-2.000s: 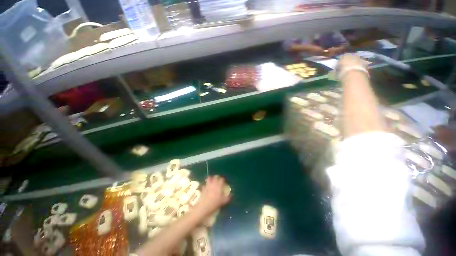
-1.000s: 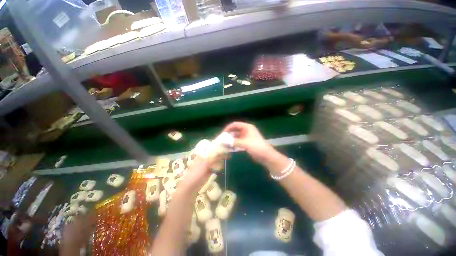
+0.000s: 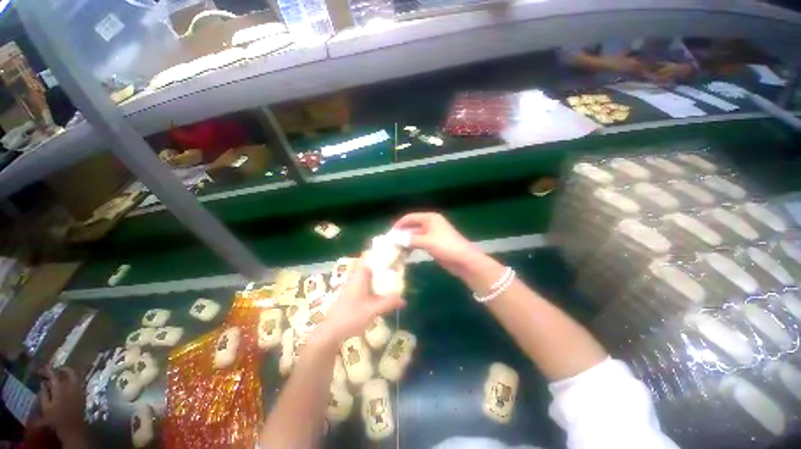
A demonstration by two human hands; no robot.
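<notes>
My left hand (image 3: 356,302) holds a cream plastic housing (image 3: 386,274) upright above the right edge of the housing pile (image 3: 303,302). My right hand (image 3: 432,238), with a beaded bracelet on the wrist, has its fingertips at the top of the held housing, on a small pale piece. Whether that piece is separate from the housing cannot be told. One housing (image 3: 501,393) lies alone on the dark green bench to the right of the pile, dark marking up.
Clear blister trays with housings (image 3: 676,237) are stacked at the right. Orange film (image 3: 211,377) lies left of the pile. The green conveyor (image 3: 422,203) carries scattered housings. A pale shelf (image 3: 369,61) spans above. Another person's hand (image 3: 61,395) is at the lower left.
Since the earliest frame, my right hand has come from the tray stack to meet my left hand. Since the middle frame, the held housing has become more visible and belt housings have shifted right.
</notes>
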